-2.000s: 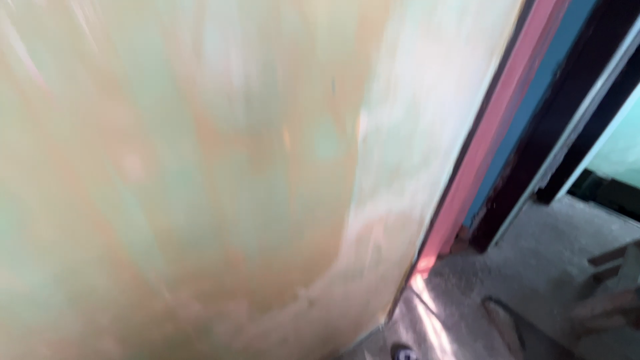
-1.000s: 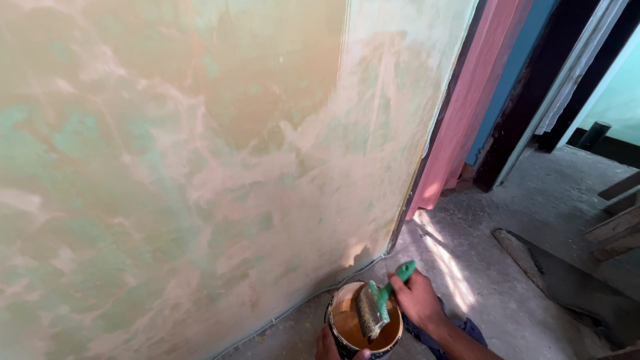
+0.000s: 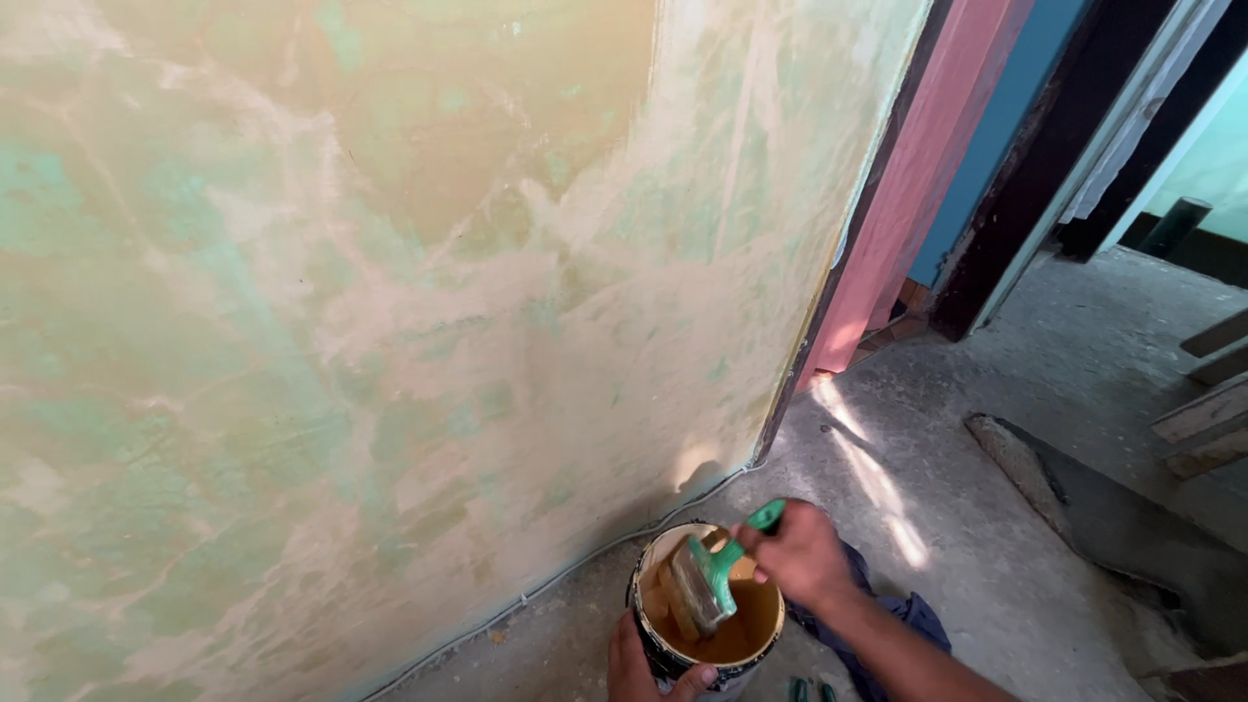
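My right hand point(image 3: 798, 558) grips the green handle of a wide paintbrush point(image 3: 720, 575), whose bristles are down inside a round paint bucket point(image 3: 770, 639). Yellow-ochre paint lies in the bucket, and its rim is smeared. My left hand point(image 3: 639, 668) holds the bucket's near left side, fingers on the outer wall and thumb near the rim. The bucket is beside the foot of a wall point(image 3: 439, 322) with patchy ochre, green and pale colouring. How deep the bristles reach into the paint is hard to tell.
A cable point(image 3: 585, 558) runs along the wall's base. Dark blue cloth point(image 3: 912, 624) lies right of the bucket. A pink curtain point(image 3: 916, 175) hangs at the doorway. A dark sheet point(image 3: 1121, 517) and wooden pieces point(image 3: 1209, 419) are on the concrete floor at right.
The view has steadied from an early blur. Between one second ago and now, the brush and my right hand have shifted slightly over the bucket; my left hand stays on its side.
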